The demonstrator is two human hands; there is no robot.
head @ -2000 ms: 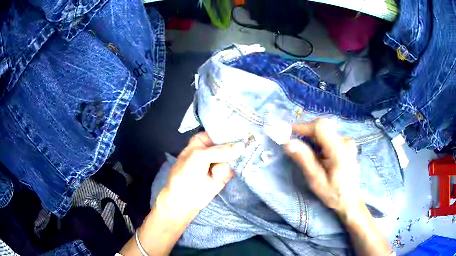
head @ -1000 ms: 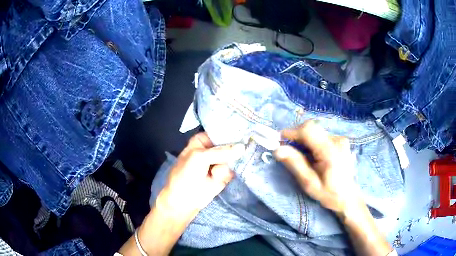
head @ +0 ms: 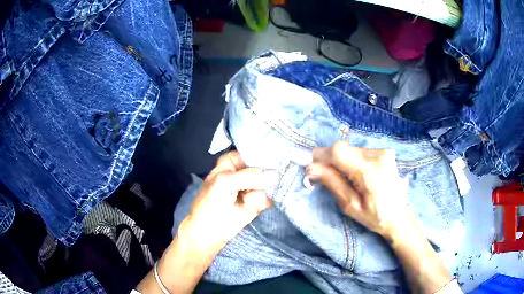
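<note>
A pale grey-blue denim garment (head: 322, 212), inside out, lies in front of me with its dark blue waistband (head: 373, 115) at the top. My left hand (head: 221, 204) pinches the garment near a seam at its middle. My right hand (head: 359, 186) is just right of it, thumb and fingers closed together over the garment at a small white piece. Snips cannot be made out; part of the right hand's grip is hidden. A small round pale spot shows by the right fingertips.
Dark blue denim garments (head: 74, 115) are piled at the left, and more denim (head: 494, 103) hangs at the upper right. A red plastic stool (head: 508, 218) and a blue item (head: 500, 285) are at the right edge. Behind is a shelf (head: 230, 43) with a black loop.
My right hand has moved left and slightly down, closer to my left hand, and its fingers have closed in. My left hand has stayed nearly in place on the garment.
</note>
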